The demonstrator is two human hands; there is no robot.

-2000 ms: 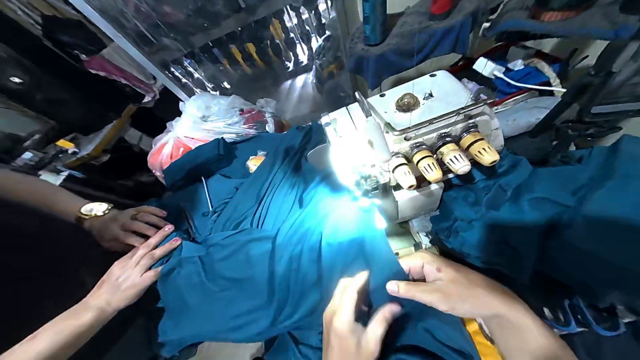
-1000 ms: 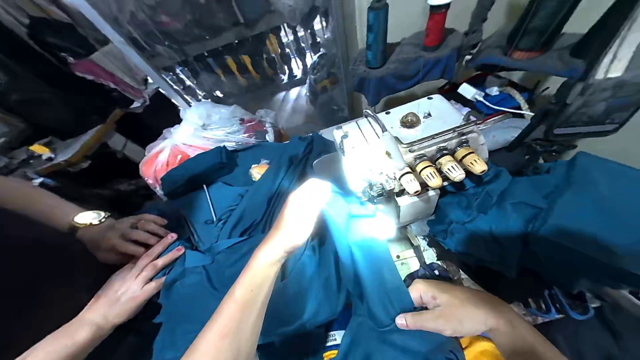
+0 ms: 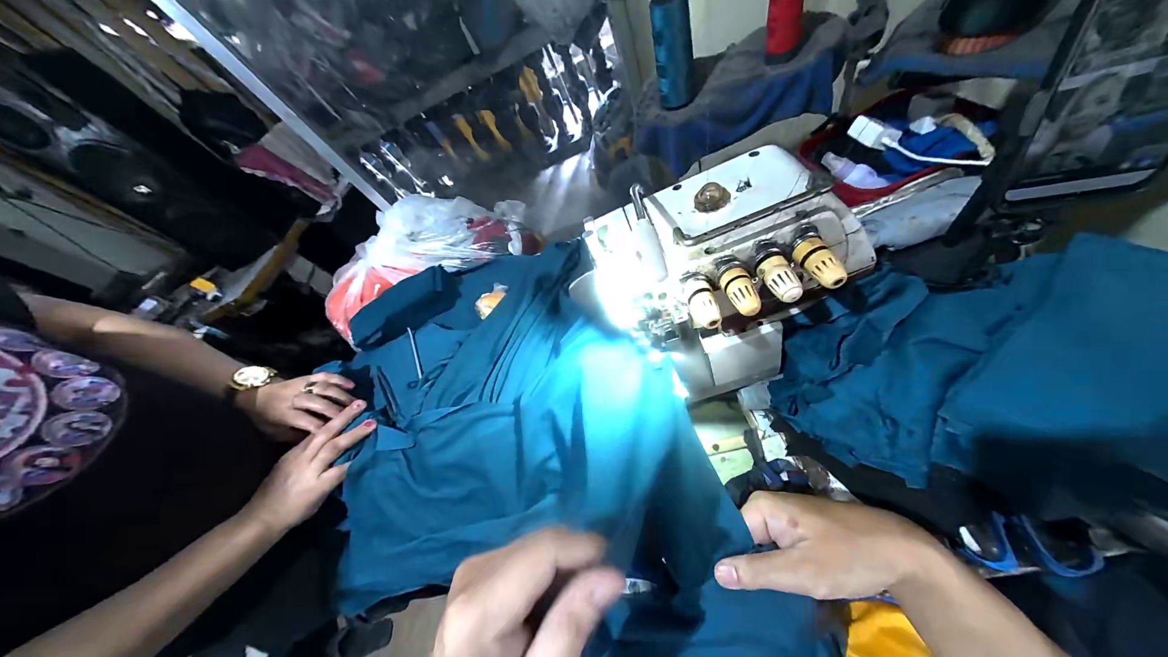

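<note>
An overlock sewing machine (image 3: 757, 196) with several cream tension knobs stands right of centre, its lamp glaring on the needle area. Teal fabric (image 3: 474, 456) spreads from the presser area toward me and to the left. My right hand (image 3: 821, 547) pinches the fabric's near right edge between thumb and fingers. My left hand (image 3: 529, 593), blurred, is at the bottom centre over the fabric, thumb and fingers curled; whether it grips any cloth cannot be told. A metal tool (image 3: 414, 353), perhaps tweezers, lies on the fabric at the left.
At the left, another person's hands (image 3: 310, 456) rest on the fabric's edge. Behind it sits a plastic bag (image 3: 420, 242). More teal fabric (image 3: 1049, 365) lies right of the machine. Teal (image 3: 672, 55) and red (image 3: 784, 27) thread cones stand behind; blue-handled scissors (image 3: 1031, 545) lie lower right.
My left hand has drawn back from beside the machine's needle area to the bottom centre. My right hand stays at the fabric's right edge. The other person's hands remain at the left.
</note>
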